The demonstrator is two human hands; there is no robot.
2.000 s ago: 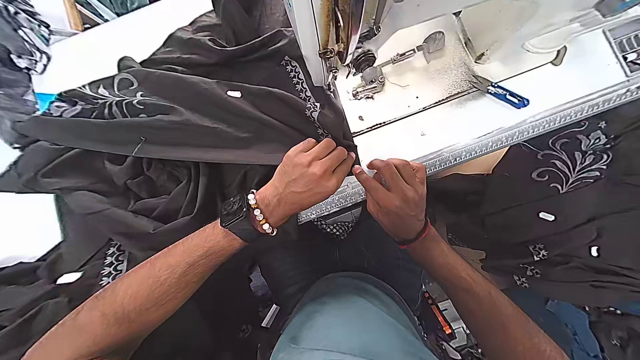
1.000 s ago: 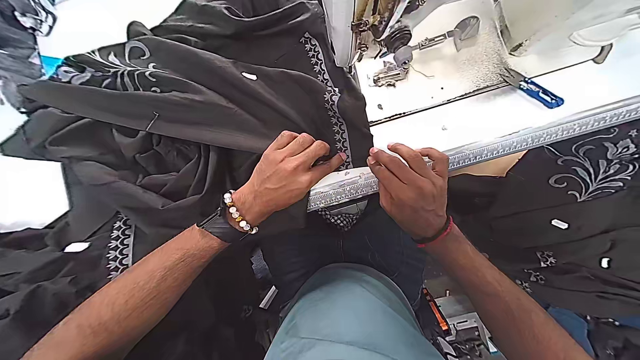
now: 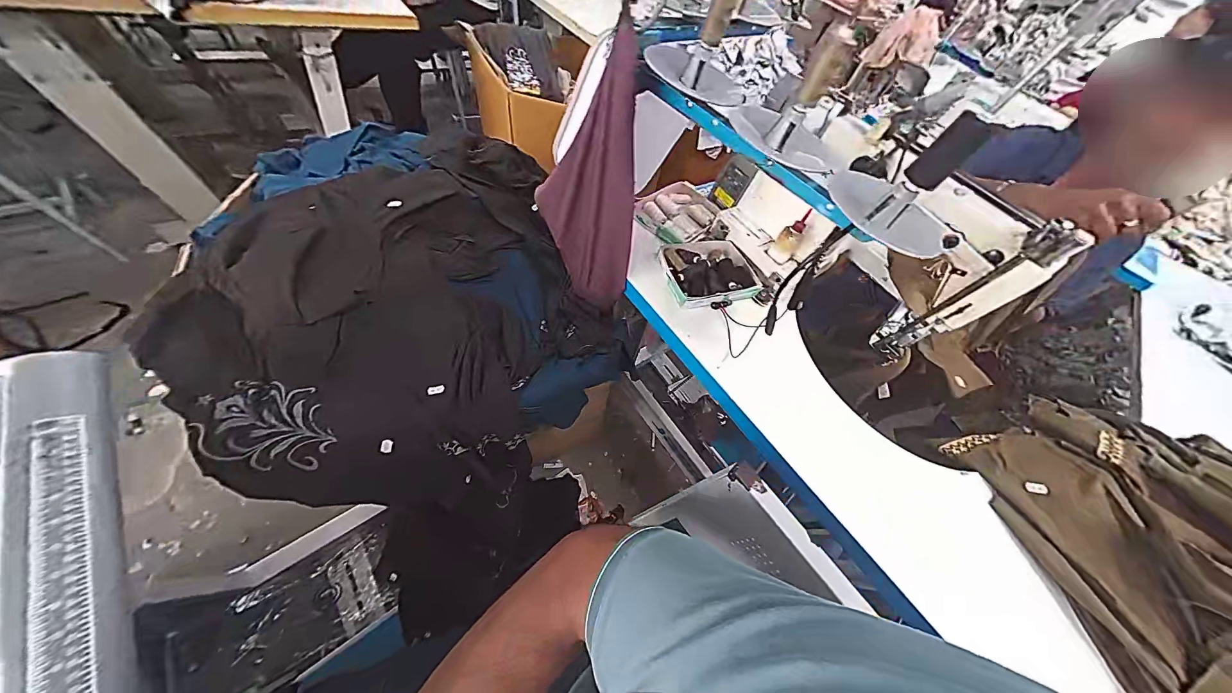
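Observation:
Neither of my hands shows in the head view; only a bare arm and a light blue-grey sleeve enter at the bottom centre. To the left of that arm lies a heap of dark fabric (image 3: 356, 318) with pale floral embroidery (image 3: 265, 423) and small white stickers. Blue fabric (image 3: 337, 154) shows beneath and behind it. Along the far left edge runs the table edge with a measuring tape (image 3: 63, 549) on it. What my hands hold or touch is hidden.
At the right, a white table with a blue edge (image 3: 770, 452) carries a sewing machine (image 3: 982, 298), a box of dark spools (image 3: 710, 272) and brown garments (image 3: 1097, 539). A co-worker's hand (image 3: 1121, 212) is near the machine. Maroon cloth (image 3: 597, 183) hangs at centre.
The view has swung far to the right. My hands, earlier at dark embroidered fabric by the table's front edge, are out of sight now.

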